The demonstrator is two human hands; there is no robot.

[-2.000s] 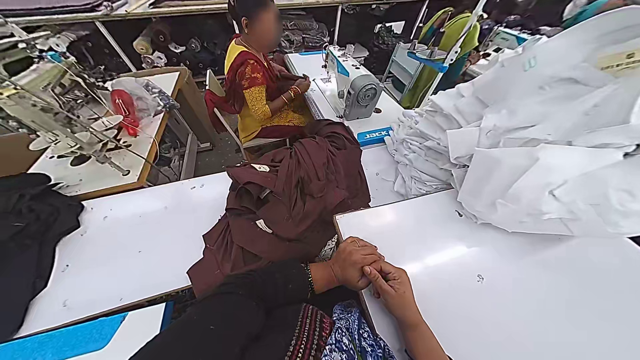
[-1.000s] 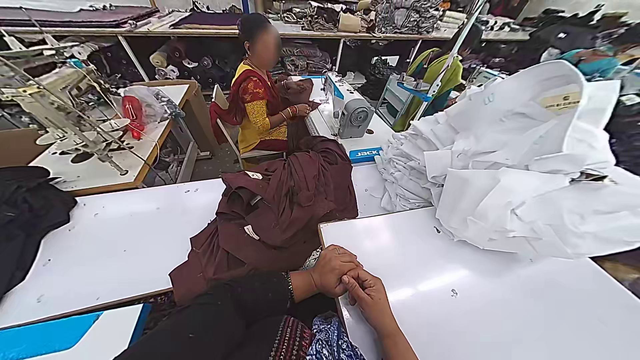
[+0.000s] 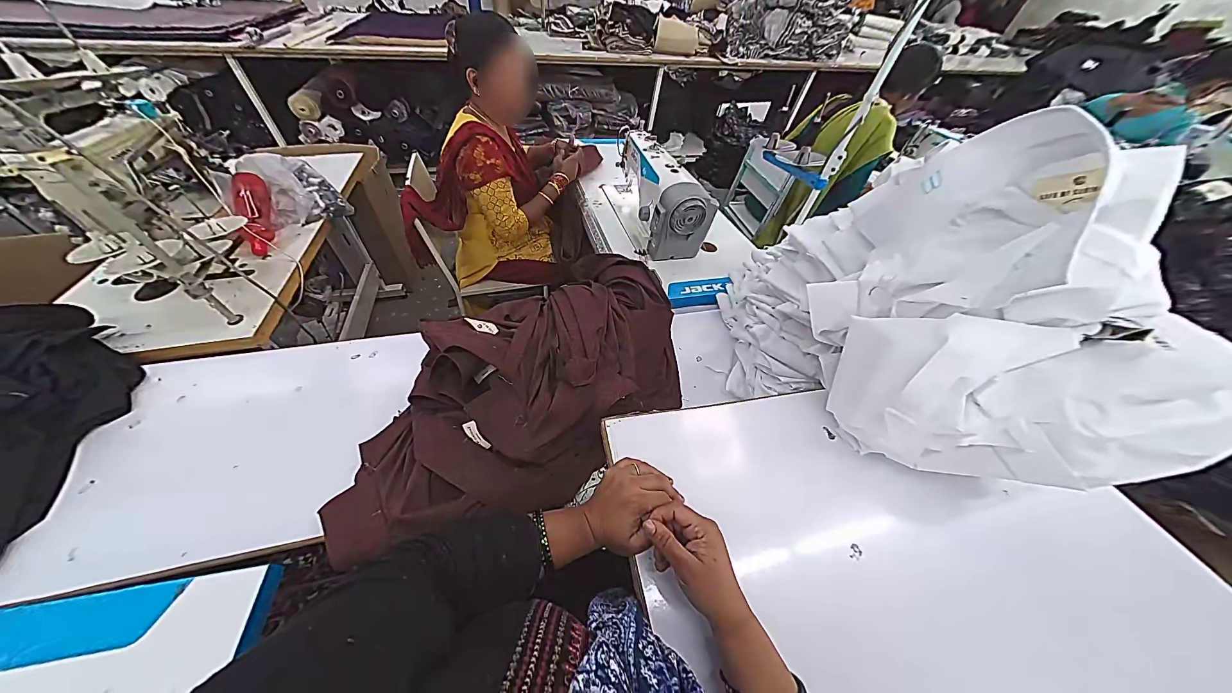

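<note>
My left hand (image 3: 630,505) and my right hand (image 3: 695,558) are clasped together at the near left corner of a white tabletop (image 3: 924,558). The fingers of each curl against the other, and no tool or cloth shows between them. Just beyond and left of my hands lies a heap of maroon garments (image 3: 539,385), with small labels showing. A tall pile of white garments (image 3: 982,289) stands on the tables to the right, one collar upright on top.
Across the table a co-worker (image 3: 500,183) sits holding dark cloth beside a Jack sewing machine (image 3: 669,197). Black cloth (image 3: 58,404) lies at the far left. Behind it stands a multi-thread machine (image 3: 144,183). A white and blue surface (image 3: 135,626) is at the lower left.
The view has shifted somewhat. My hands stay clasped near the table corner throughout. The co-worker's hands and the dark cloth have moved up toward the sewing table.
</note>
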